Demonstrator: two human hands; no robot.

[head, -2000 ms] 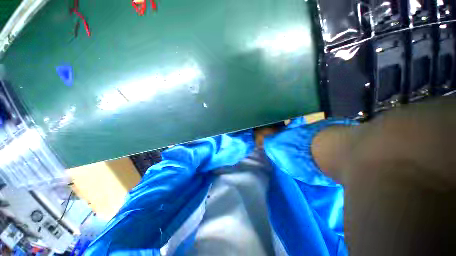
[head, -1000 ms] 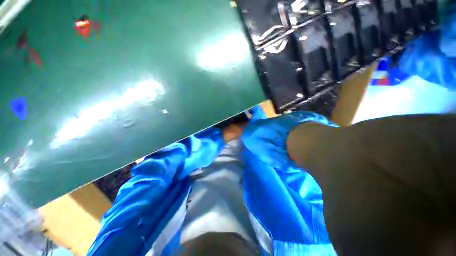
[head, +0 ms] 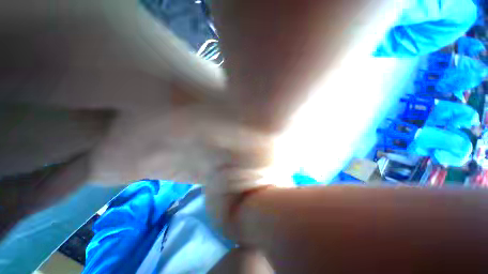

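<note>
Blurred skin of hands and fingers fills the left, upper middle and lower right of the view, very close to the camera. My left hand and my right hand cannot be told apart, and whether they hold anything is not clear. A blue smock sleeve (head: 120, 227) shows at the lower left. A strip of the green bench (head: 53, 225) shows at the lower left. Part of a glossy black tray (head: 184, 21) shows at the top, mostly hidden behind the skin.
A cardboard box edge (head: 61, 265) is below the bench at lower left. At right are a glaring white surface (head: 342, 107), a blue sleeve (head: 428, 27), blue stools (head: 417, 107), people in blue smocks (head: 444, 144) and an open brown box (head: 361, 169).
The view has swung to the right, bringing in stools and people. Blurred skin now also covers the left and middle. The red scraps and blue piece are out of sight.
</note>
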